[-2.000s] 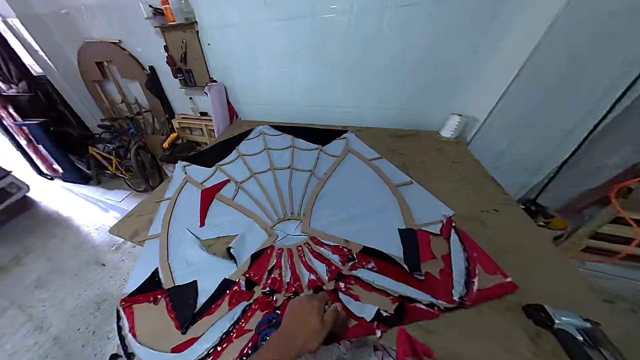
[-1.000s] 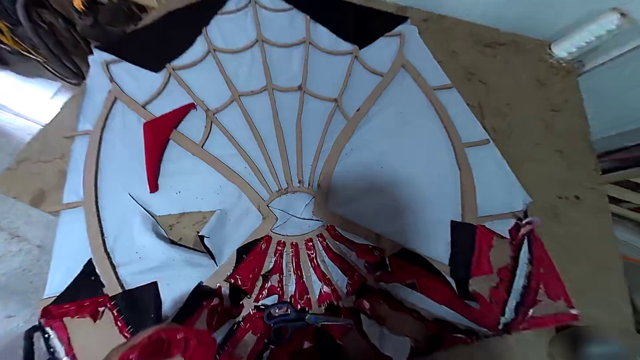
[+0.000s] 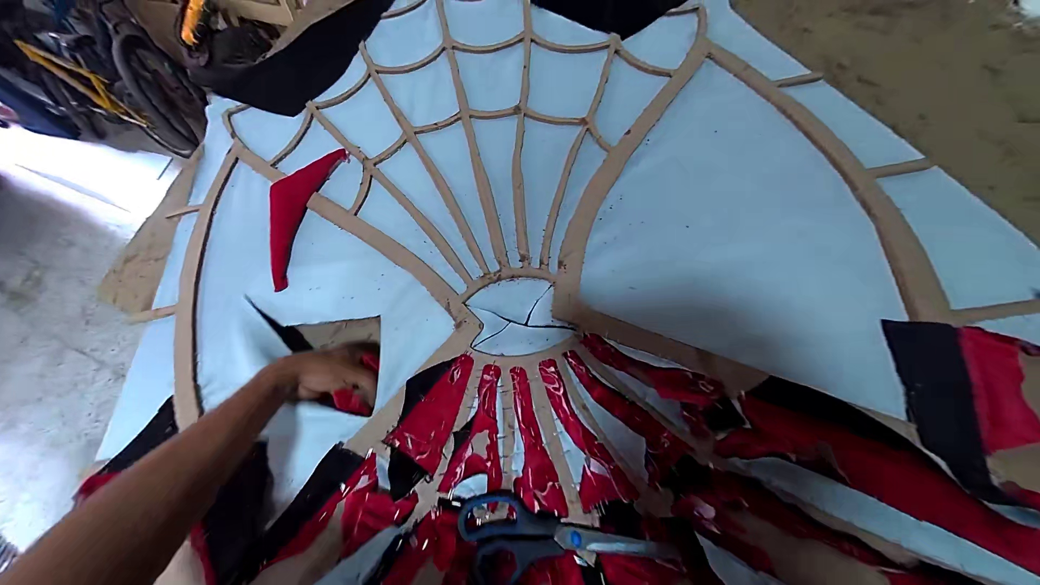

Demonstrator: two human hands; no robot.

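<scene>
My left hand (image 3: 333, 378) is closed around a small red fabric piece (image 3: 353, 400), over the cut opening in the pale blue sheet (image 3: 699, 211). Tan strips (image 3: 853, 171) form a web pattern on that sheet. A separate red fabric scrap (image 3: 292, 215) lies farther up on the left. Scissors with blue-grey handles (image 3: 520, 536) rest on the red and black pieces near the bottom centre, blades pointing right. Red strips (image 3: 532, 439) fan out below the small oval (image 3: 520, 317) in the middle. My right hand is outside the view.
The brown work surface (image 3: 918, 73) shows around the sheet. Black fabric pieces (image 3: 301, 65) lie along the upper edge. A bicycle (image 3: 146, 81) stands beyond the table at the upper left, above a grey floor (image 3: 57, 268).
The view has come closer to the sheet. My left hand is now at the opening on the left with a red piece; the opening showed no hand in the earlier frames.
</scene>
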